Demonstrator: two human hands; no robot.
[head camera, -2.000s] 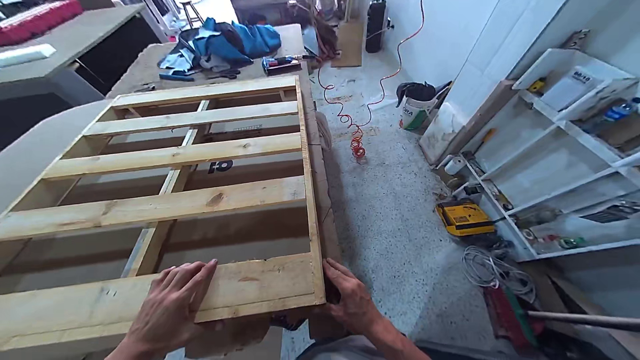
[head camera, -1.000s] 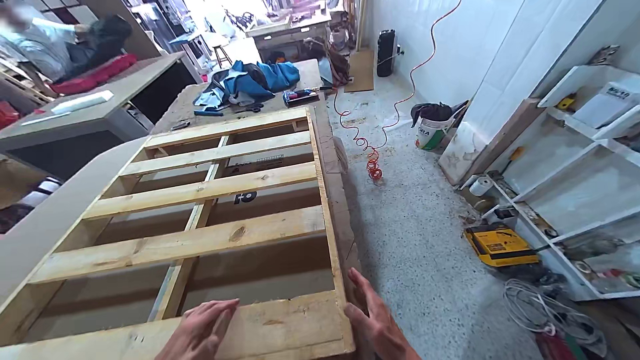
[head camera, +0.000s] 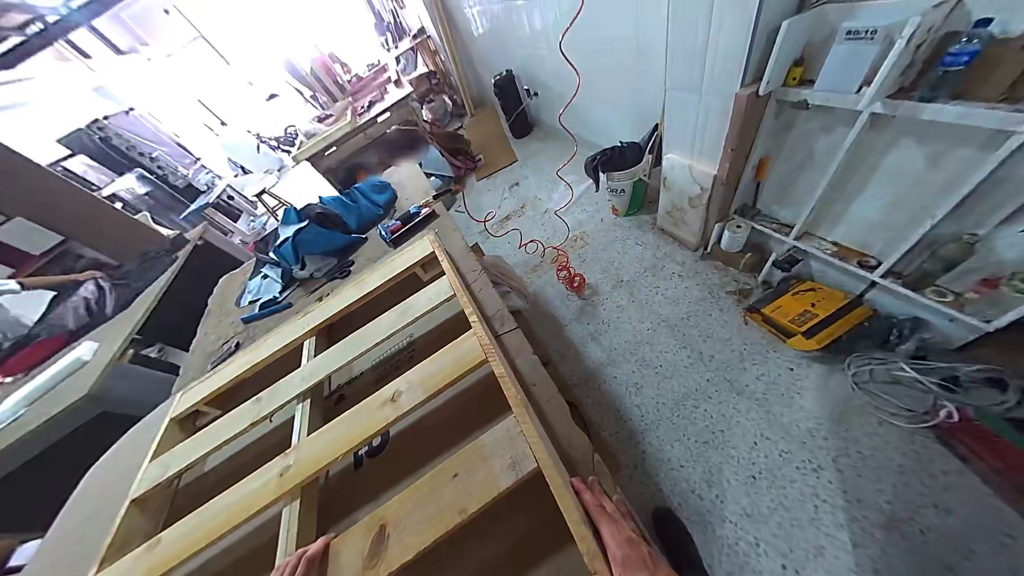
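A slatted wooden frame (head camera: 392, 398) lies on a worktable (head camera: 512, 352) covered with cardboard or cloth, filling the lower left of the view. My left hand (head camera: 302, 558) shows only its fingers at the bottom edge, touching the left end of a visible slat; whether they curl around the wood is hidden. My right hand (head camera: 616, 532) lies flat along the outer face of the frame's right rail, fingers extended, holding nothing. Blue fabric (head camera: 340, 220) is heaped beyond the frame's far end, beside a red and blue tool or package (head camera: 406, 225).
A red coiled air hose (head camera: 570, 276) hangs to the speckled floor. At right stand a yellow case (head camera: 808, 314), a coiled cable (head camera: 920, 388) and a white shelf unit (head camera: 952, 116). A bucket (head camera: 626, 188) is near the wall. Another person's arm (head camera: 60, 279) shows at far left.
The view has swung and tilted considerably. My right hand, raised with spread fingers beside the near corner a second ago, now rests along the rail's outer side. My left hand is now mostly out of view.
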